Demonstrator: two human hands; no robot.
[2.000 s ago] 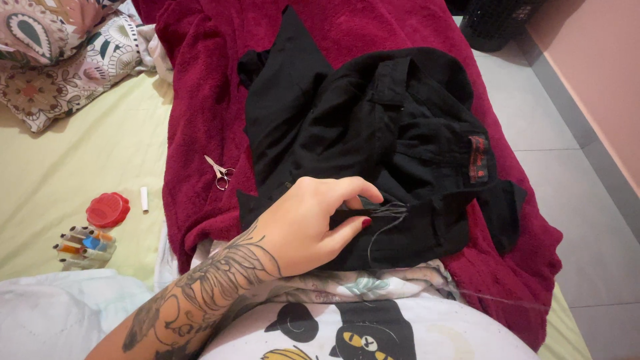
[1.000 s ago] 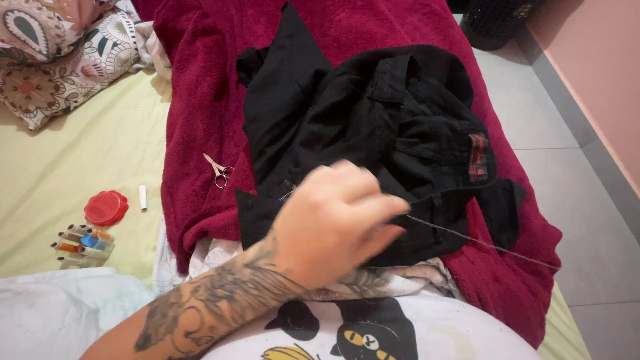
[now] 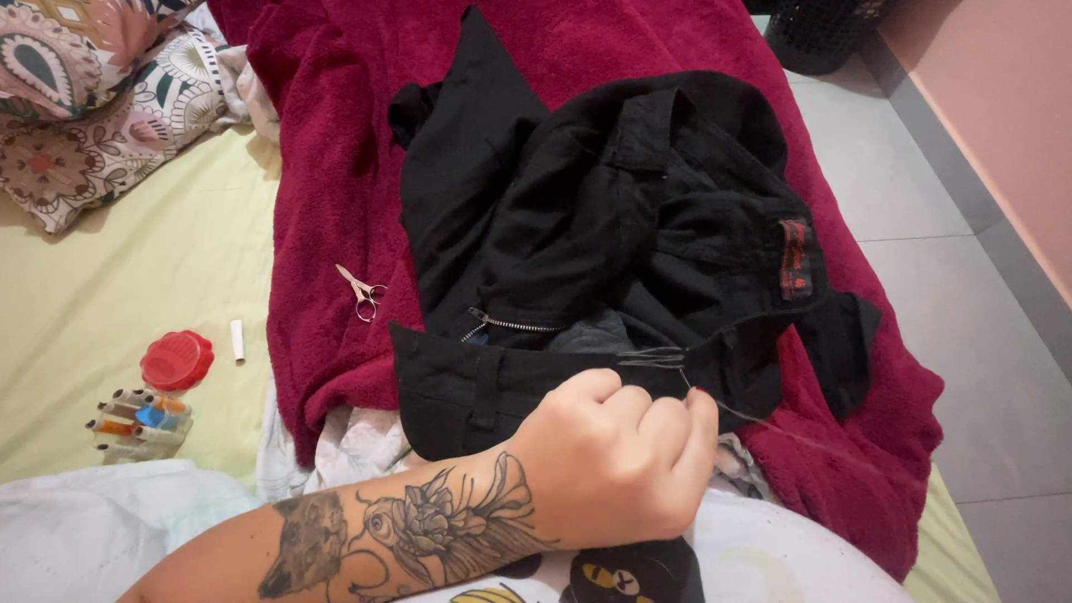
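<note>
Black trousers (image 3: 586, 226) lie crumpled, with a metal zipper (image 3: 519, 325) showing and a written label inside the waistband. Several loose grey thread strands (image 3: 653, 358) lie across the edge of the waistband (image 3: 444, 381). Just below them, my left hand (image 3: 624, 452) is closed, back up, thumb and fingers pinched near a red nail. A short thin line, needle or thread, runs from the fingertips to the strands. A long thread (image 3: 796, 427) trails away to the right. Small scissors (image 3: 362, 293) lie left of the trousers. My right hand is out of view.
A dark red blanket (image 3: 322, 167) lies under the trousers on a bed. At left are a red scalloped lid (image 3: 176, 360), a small white stick (image 3: 238, 341), small thread spools (image 3: 142, 423) and patterned pillows (image 3: 109, 142). A black basket (image 3: 812, 38) stands on the tiled floor.
My left hand has turned from spread, bent fingers over the waistband to a closed pinch below the strands. The thread stretched out to the right by the second frame.
</note>
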